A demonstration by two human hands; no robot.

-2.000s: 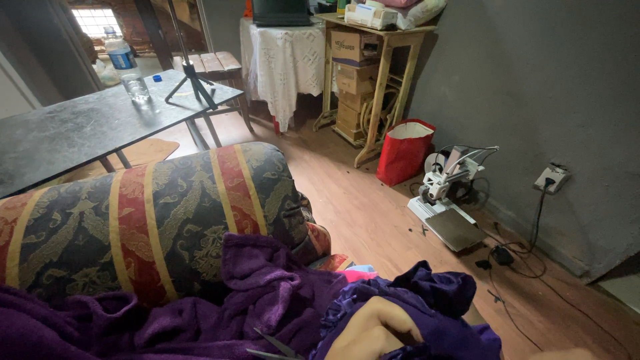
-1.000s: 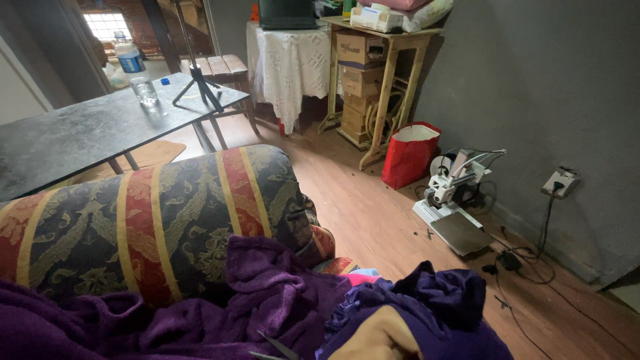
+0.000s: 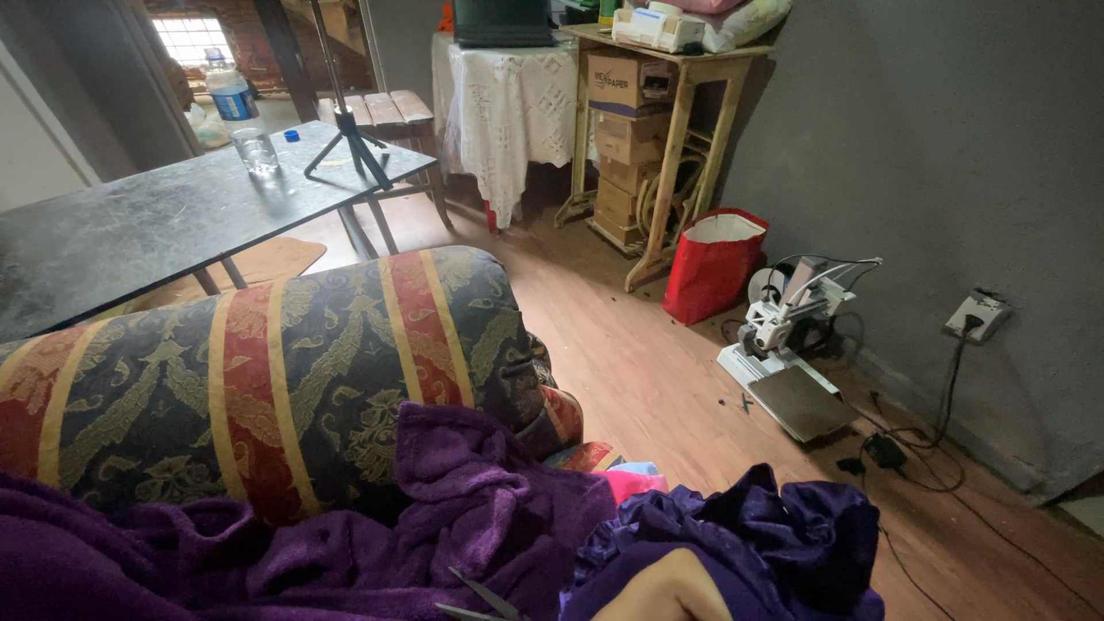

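At the bottom edge, just right of centre, a bent part of what appears to be my right hand [image 3: 668,591] rests against dark purple satin-like fabric [image 3: 759,535]. Its fingers are cut off or hidden, so its grip cannot be told. To its left, the parted metal blades of scissors [image 3: 485,597] point up and left over a purple fleece blanket [image 3: 483,509]. The scissors' handles lie outside the frame, and whether a hand holds them does not show. My left hand is not visible. Pink cloth [image 3: 634,483] shows between the blanket and the satin-like fabric.
A striped, patterned sofa arm [image 3: 345,371] stands ahead. Beyond are a dark table [image 3: 129,224] with a plastic bottle [image 3: 250,142] and small tripod [image 3: 349,129], a wooden stand [image 3: 681,155], and a red bag [image 3: 711,276]. At right, a white machine [image 3: 785,336] and cables [image 3: 927,466] lie on the floor.
The visible hand shows less above the bottom edge than two seconds ago. The scissors blades remain parted beside it.
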